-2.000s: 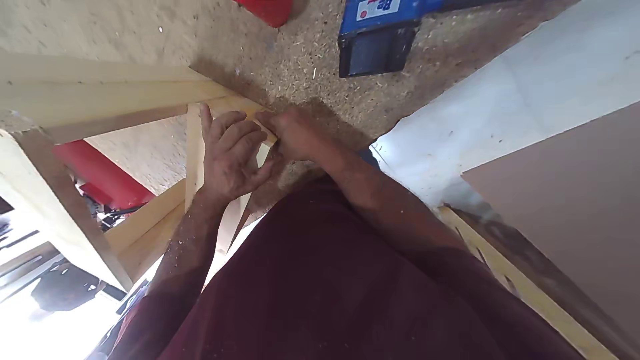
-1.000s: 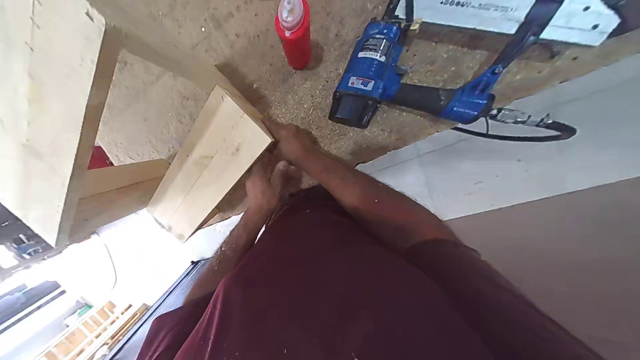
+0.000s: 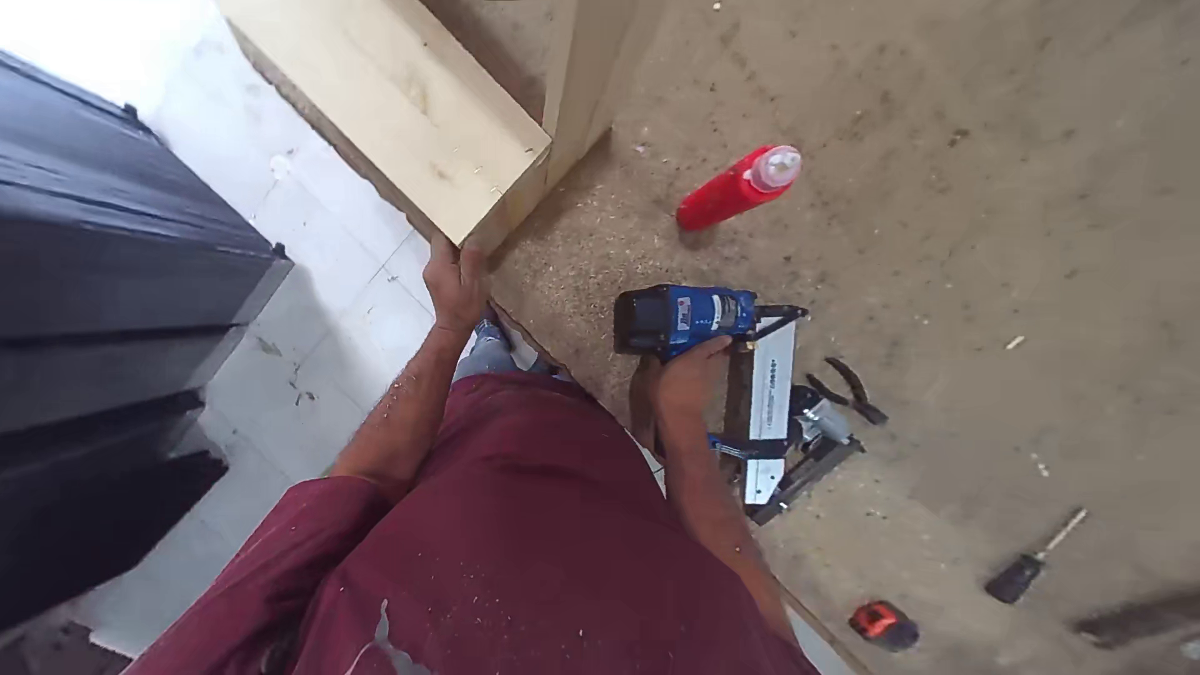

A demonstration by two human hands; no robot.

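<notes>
My left hand grips the near corner of a pale wooden board assembly at the upper left, fingers at its end edge. My right hand is closed around the handle of a blue and black pneumatic nail gun, which lies on the sawdust-strewn wooden worktop; most of the handle is hidden by the hand. The gun's light grey magazine points toward the bottom of the view. A red squeeze bottle with a clear cap stands beyond the gun.
Pliers, a tape measure and a brush-like tool with a dark end lie on the worktop. Beside the gun is another dark metal tool. Past the worktop edge are a tiled floor and a dark ribbed object.
My right hand has left the wooden piece and taken hold of the nail gun. My left hand remains at the wood. The view has swung a lot toward the right.
</notes>
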